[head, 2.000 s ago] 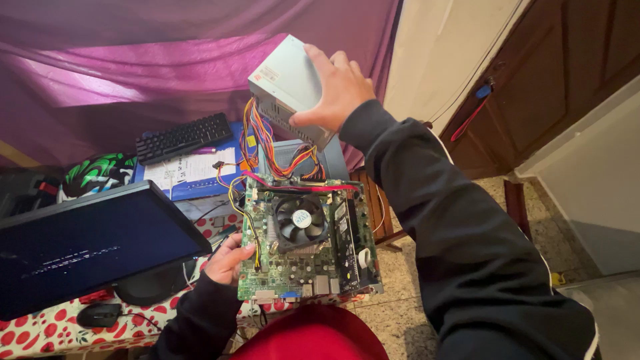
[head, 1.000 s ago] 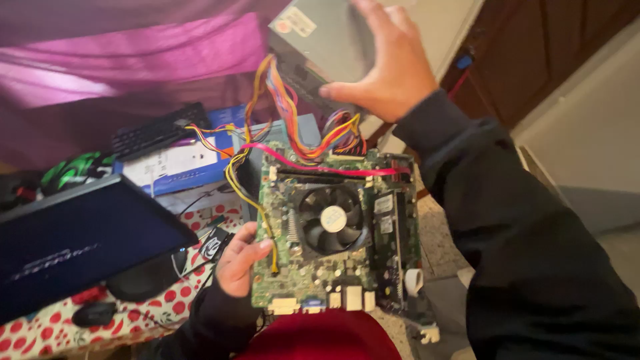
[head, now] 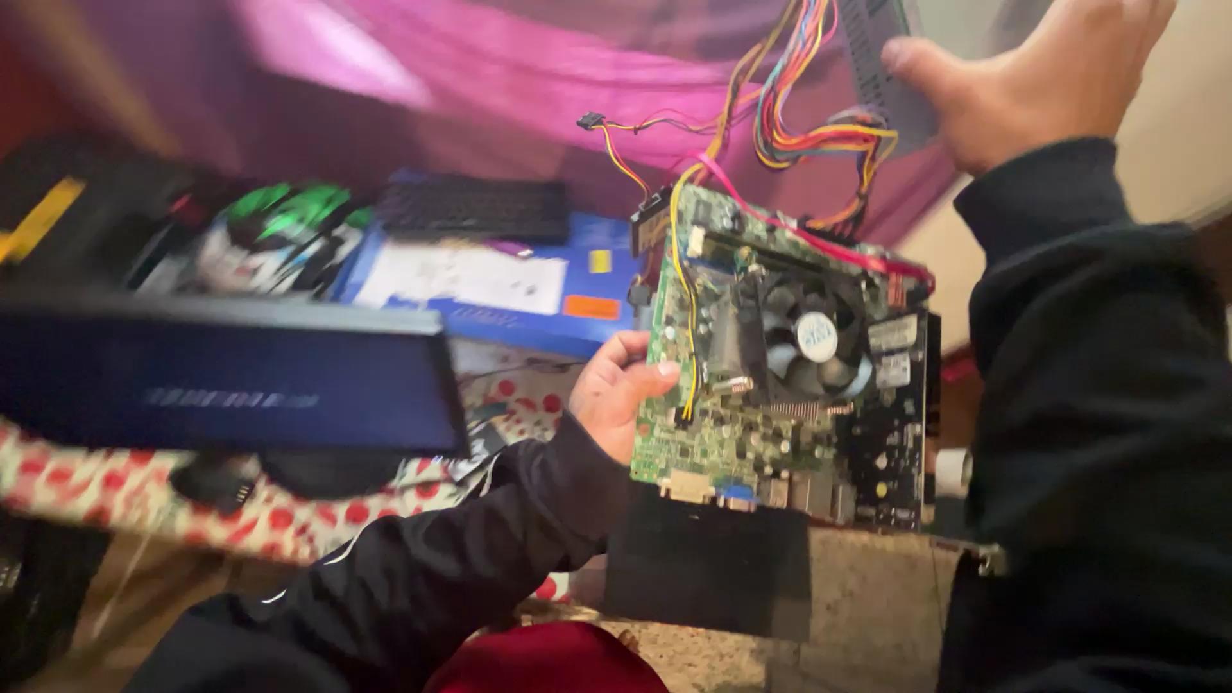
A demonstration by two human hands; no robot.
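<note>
My left hand [head: 621, 395] grips the left edge of a green computer motherboard [head: 722, 423], its thumb on top. A black CPU cooling fan [head: 813, 332] is mounted on the board, with a black expansion card [head: 890, 452] to its right. My right hand [head: 1039, 87], at the upper right, holds a grey metal power supply [head: 881, 67], partly cut off by the frame's top. A bundle of coloured power wires [head: 799, 125] runs down from it to the board's upper edge. A pink-red cable [head: 818, 241] crosses the top of the board. A small black connector [head: 591, 121] dangles to the left.
On a table with a red-dotted cloth [head: 279, 515] stand a monitor [head: 231, 375], a black keyboard [head: 476, 207], a blue box [head: 597, 327] with paper on it, a green-and-white bundle [head: 279, 236] and a black mouse [head: 212, 481]. A purple curtain [head: 539, 87] hangs behind.
The view has swung left toward the table. The power supply, in my right hand, is held higher relative to the board, and its wires and loose connector now hang in front of the curtain.
</note>
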